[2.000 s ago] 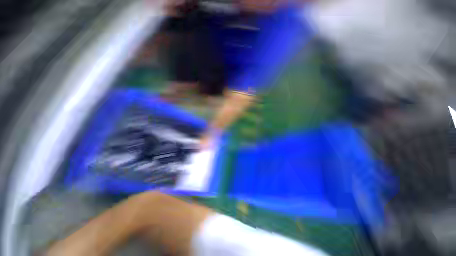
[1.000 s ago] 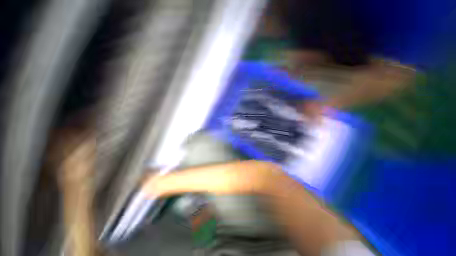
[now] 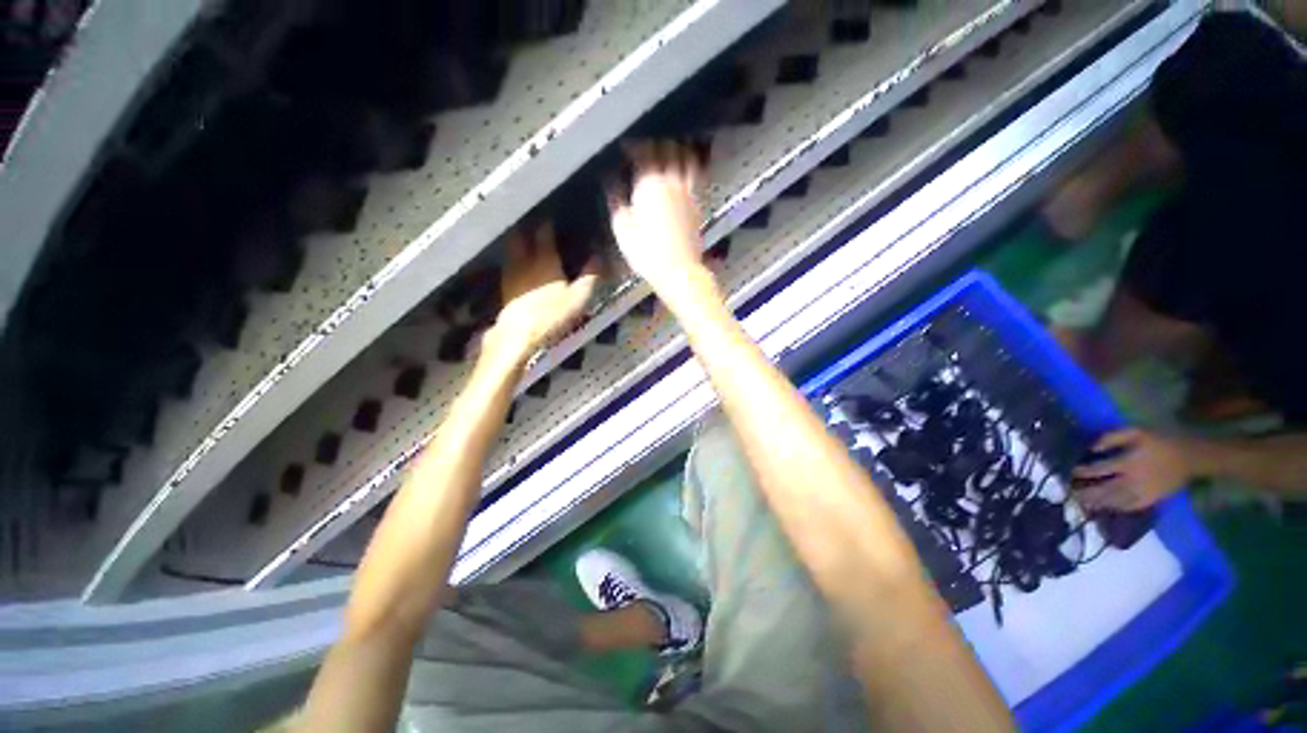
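Note:
My left hand [image 3: 538,298] reaches into the rack shelf [image 3: 344,351], its thumb apart and its fingers in shade below the upper tier. My right hand [image 3: 662,215] is farther along the same tier, fingers over dark blocks, blurred. Black shapes lie between and beside both hands; whether either hand grips one cannot be told. The blue plastic bin [image 3: 1211,566] stands at the right. Black power adapters [image 3: 1025,523] with tangled cords lie in it, with rows along its sides, over a white liner sheet [image 3: 1068,630].
A worn rack edge rail [image 3: 416,272] runs diagonally above my left hand, and long white rails [image 3: 846,287] lie below the tiers. Another person's hand [image 3: 1125,470] is at the bin's right side. My legs and a white-and-black shoe [image 3: 616,580] are below, over green floor.
The view has turned towards the rack and sharpened. Both my hands are now inside the shelf. The bin shows farther right, with the other person's hand still at it.

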